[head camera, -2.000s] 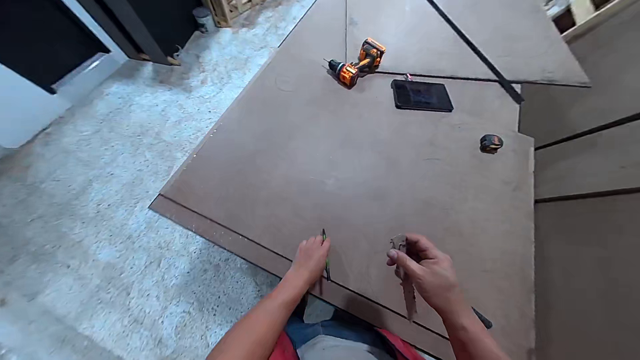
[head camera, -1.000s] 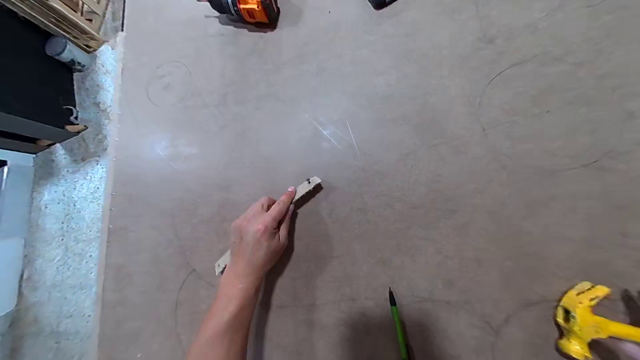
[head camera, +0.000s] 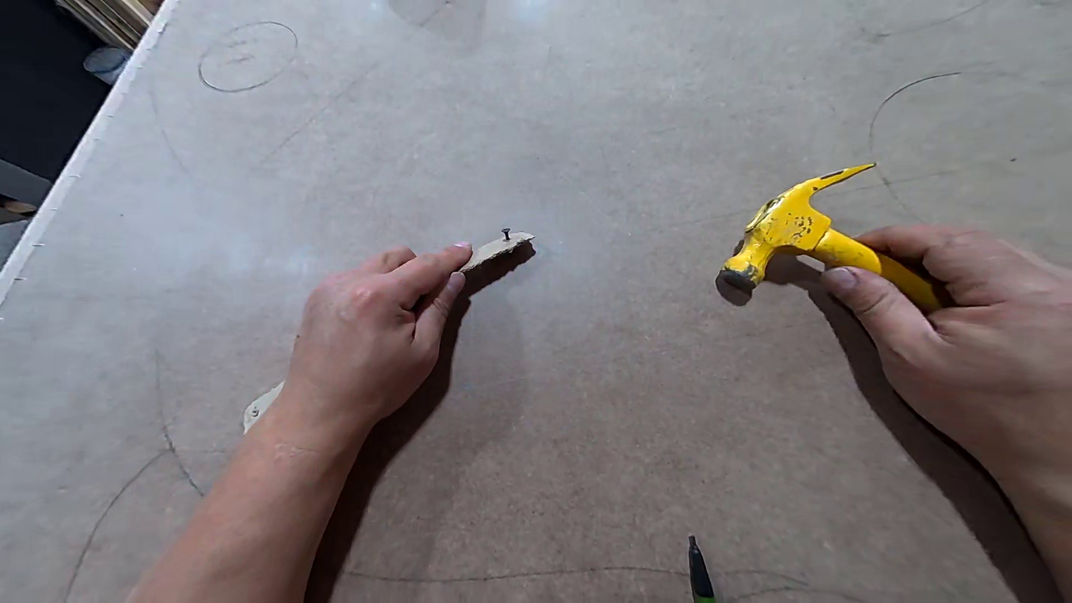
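Observation:
My left hand (head camera: 377, 335) pinches a narrow, rough-edged pale strip (head camera: 494, 251) over the brown board (head camera: 586, 419). A nail or screw (head camera: 506, 234) stands upright near the strip's far end, and a small fastener head (head camera: 255, 412) shows at its near end, left of my wrist. My palm hides the strip's middle. On the right, my right hand (head camera: 946, 310) grips a yellow claw hammer (head camera: 791, 226) by the handle close to its head. The claw points up and right, the dark face down and left.
A green and black pencil or pen (head camera: 700, 569) lies at the bottom edge of the view. Pencil-like arcs and a circle (head camera: 247, 57) mark the board. The board's pale edge (head camera: 75, 167) runs along the upper left, with a container (head camera: 106, 62) beyond it.
The hammer, a second ago lying at the lower right, is now in my right hand farther up the board. My left hand still holds the strip. The view has come closer.

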